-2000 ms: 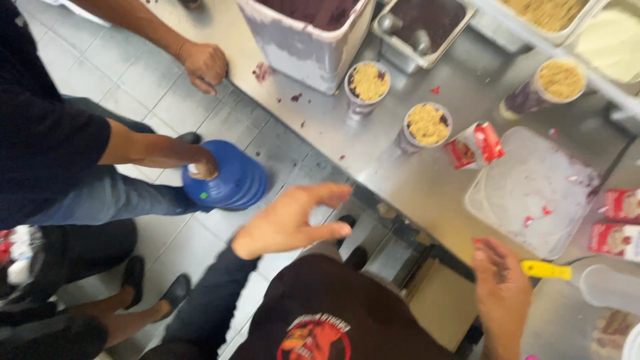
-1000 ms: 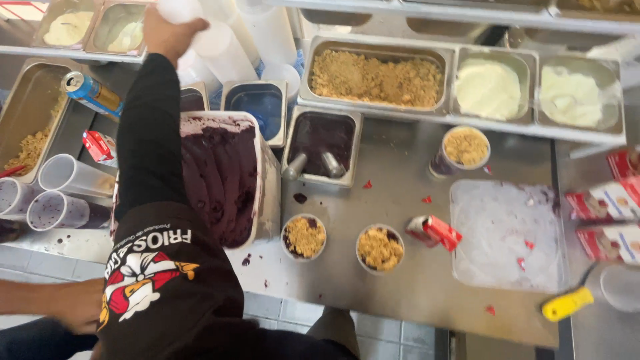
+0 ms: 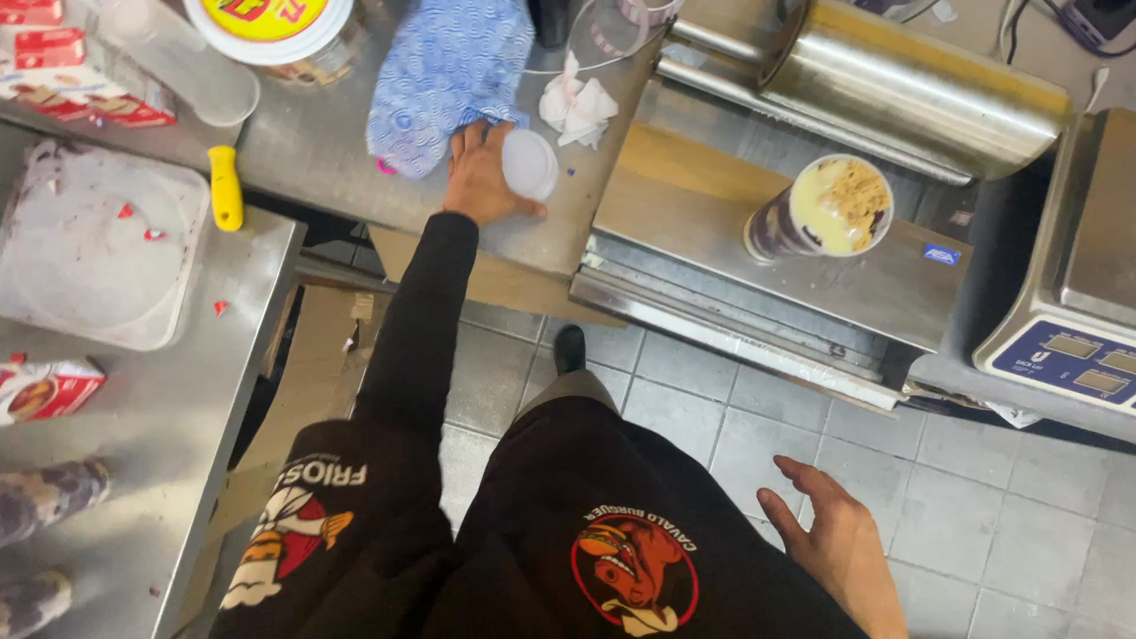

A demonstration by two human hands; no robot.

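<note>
My left hand (image 3: 484,174) reaches down onto the steel counter, its fingers at a white plastic lid (image 3: 530,165) and the lower edge of a blue patterned cloth (image 3: 448,80). Whether the fingers grip the lid cannot be made out. My right hand (image 3: 830,541) hangs over the tiled floor at the lower right, fingers apart and holding nothing. A clear cup of layered dessert (image 3: 821,209), topped with cream and crumbs, stands on the steel film-wrapping machine (image 3: 674,213), away from both hands.
A metal roller (image 3: 923,89) and a digital scale (image 3: 1065,346) are at the right. Near the left edge lie a stained plastic lid or tray (image 3: 98,248), a yellow handle (image 3: 225,188) and an opened red-and-white carton (image 3: 49,390). Crumpled tissue (image 3: 577,106) rests beside the cloth.
The view has swung widely to another counter. My left hand, at the stacked cups one second ago, is now down by the white lid and cloth. My right hand has come into view.
</note>
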